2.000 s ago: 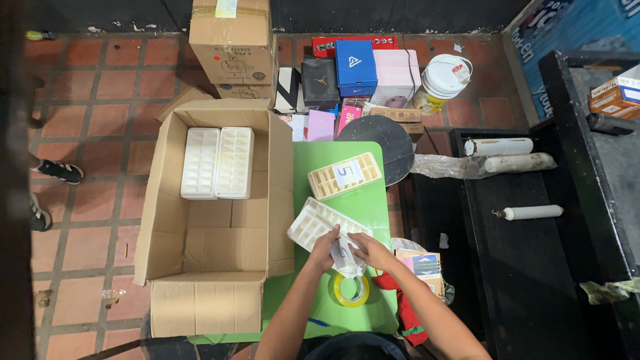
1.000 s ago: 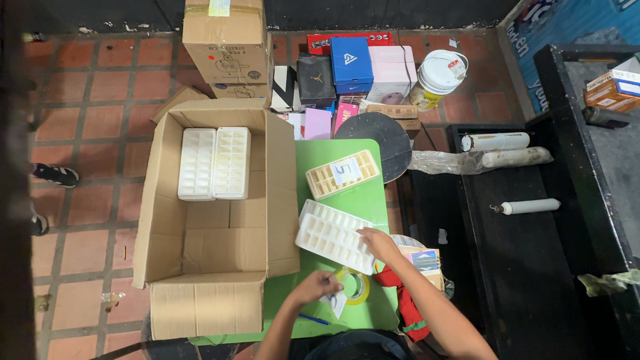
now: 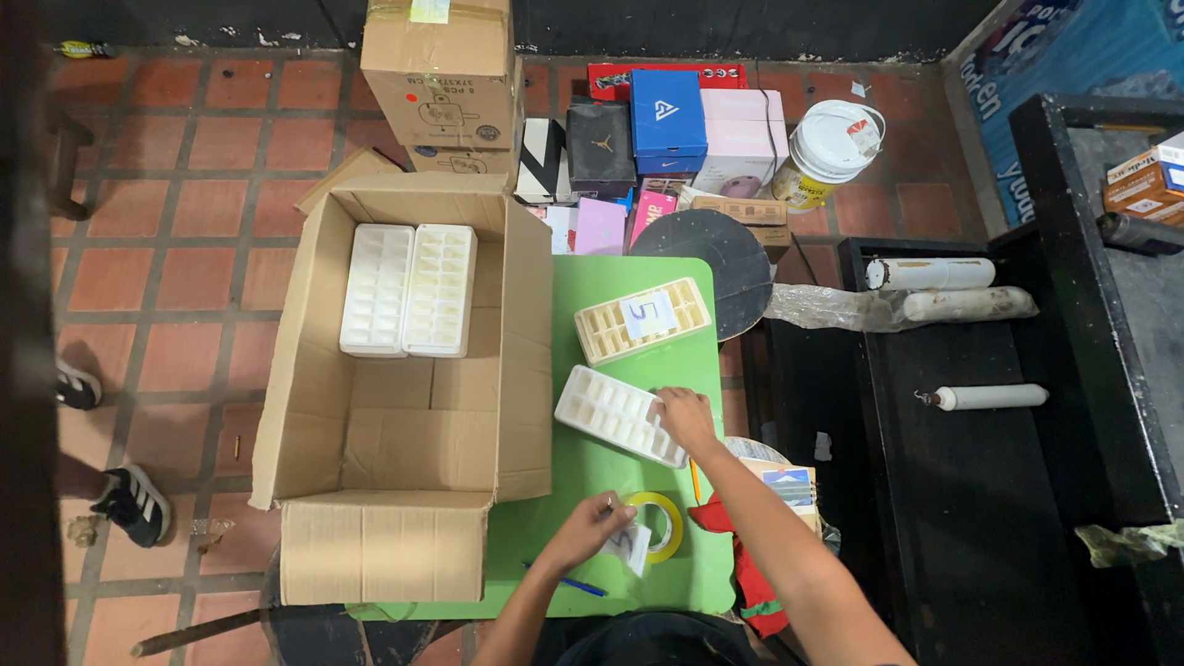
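Observation:
My right hand point(image 3: 686, 418) rests with its fingers on the right end of a white ice cube tray point(image 3: 606, 405) on the green table point(image 3: 638, 277). Below it, my left hand point(image 3: 592, 529) holds a small piece of paper with a mark point(image 3: 632, 548), beside a roll of yellow tape point(image 3: 672, 527). Farther back lies a stack of cream ice cube trays point(image 3: 601, 335) with a numbered paper label point(image 3: 649, 314) on top. Two stacks of white trays point(image 3: 377, 287) stand side by side inside the open cardboard box point(image 3: 525, 370). A blue pen point(image 3: 583, 586) lies near my left wrist.
Shoe boxes point(image 3: 668, 116), a lidded white bucket point(image 3: 828, 143) and stacked cartons point(image 3: 439, 83) stand behind the table. A round black stool top point(image 3: 712, 268) touches its back right corner. Black shelving point(image 3: 943, 444) with white cylinders is at right. Another person's shoe point(image 3: 134, 504) shows at left.
My hands, together over the tray and paper two seconds ago, are now apart. My left hand has moved toward the tape with the paper; my right hand has stayed at the tray.

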